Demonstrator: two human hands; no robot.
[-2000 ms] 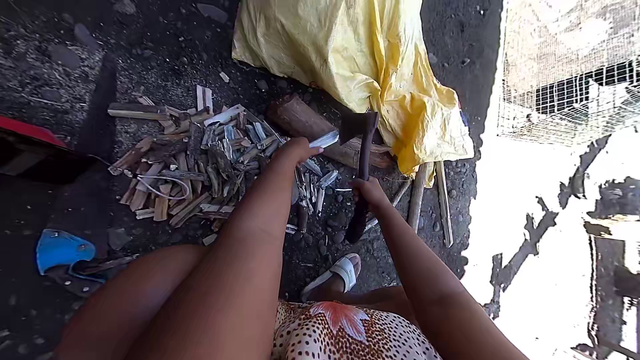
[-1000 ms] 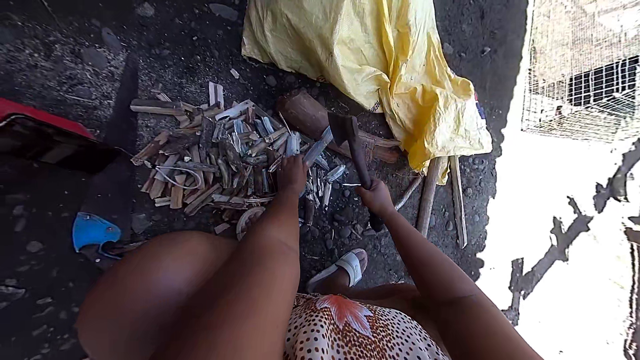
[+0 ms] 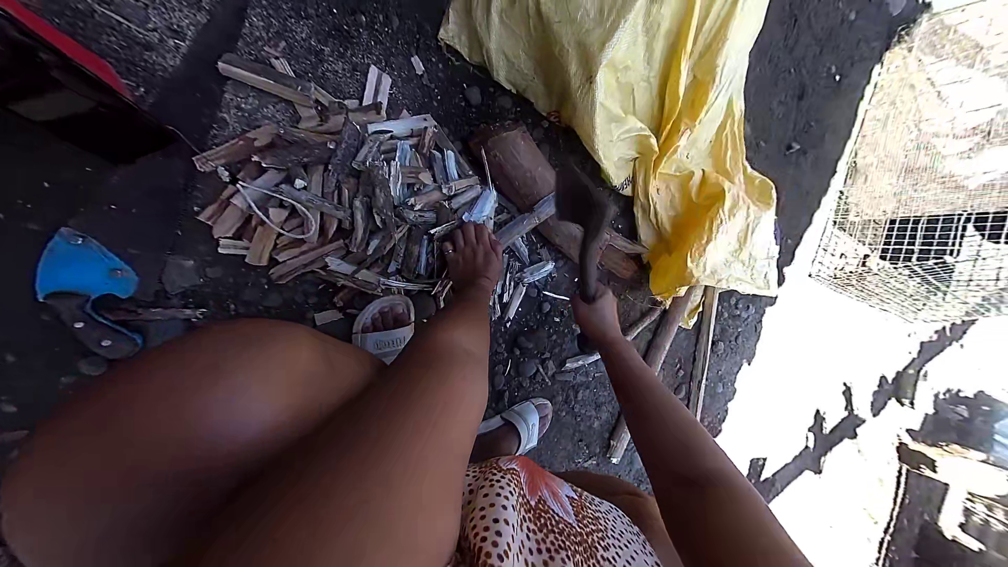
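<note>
My right hand (image 3: 596,315) grips the dark handle of a hatchet-like tool; its broad dark blade (image 3: 581,197) is over a brown log (image 3: 516,165) lying on the ground. My left hand (image 3: 474,256) lies palm down at the right side of a pile of split firewood (image 3: 339,197), its fingertips at a pale split piece (image 3: 482,206). Whether the fingers grip that piece is hidden. Just right of this hand, a pale stick (image 3: 526,222) rests against the log. A white cord loop (image 3: 276,211) lies on the pile.
A yellow woven sack (image 3: 669,118) lies beyond the log, with long poles (image 3: 665,339) sticking out toward me. A blue and black object (image 3: 85,272) is at the left, below a red-edged dark object (image 3: 79,79). Wire mesh (image 3: 921,228) stands right. My sandalled feet are near the pile.
My left hand held a pale split piece near the blade two seconds ago; it has moved left and down onto the pile. The blade remains near the log. A second sandalled foot now shows beside the pile.
</note>
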